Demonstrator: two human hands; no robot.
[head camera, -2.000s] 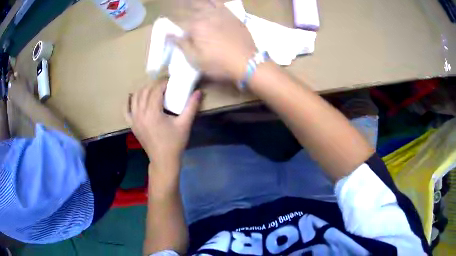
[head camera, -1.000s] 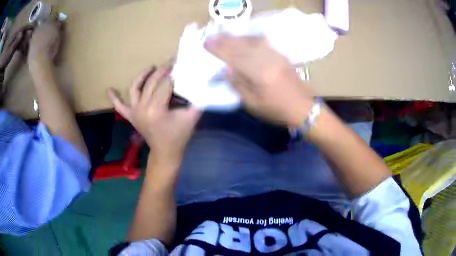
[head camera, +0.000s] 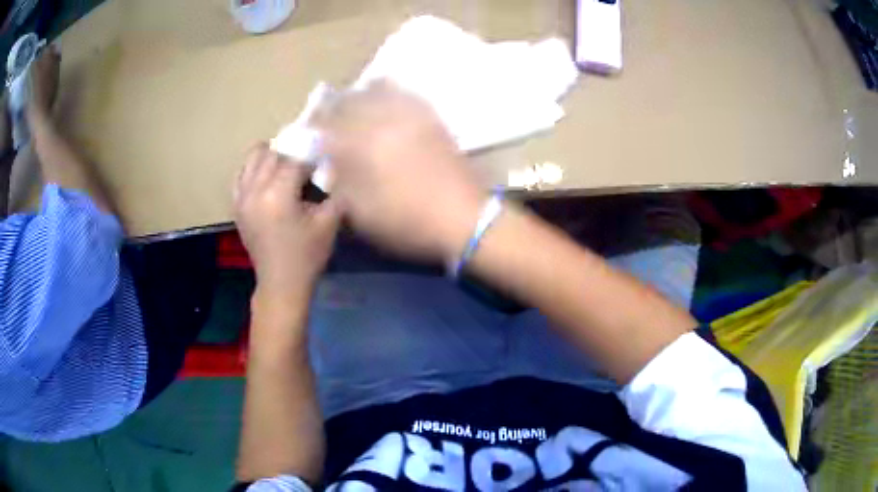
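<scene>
My left hand (head camera: 284, 216) is at the table's front edge, its fingers closed around a mostly hidden object; only a small white and dark part shows, fitting the white handheld mini fan. My right hand (head camera: 395, 173), blurred, with a bracelet at the wrist, is over it and beside my left fingers, shut on a bunched white wiping cloth (head camera: 300, 139). More crumpled white cloth (head camera: 457, 86) spreads on the cardboard behind my right hand. Where one piece ends is unclear.
A purple mini fan (head camera: 599, 43) lies beyond the cloth, cut by the top edge. A translucent bottle (head camera: 262, 12) stands top left. At left, a person's hand (head camera: 44, 82) is by a white fan (head camera: 19, 72). A yellow lined crate (head camera: 794, 360) is at lower right.
The view has shifted. The white fan body, plain in my left hand earlier, is now mostly covered. My right hand and cloth have moved over the fan, then back left towards my left fingers.
</scene>
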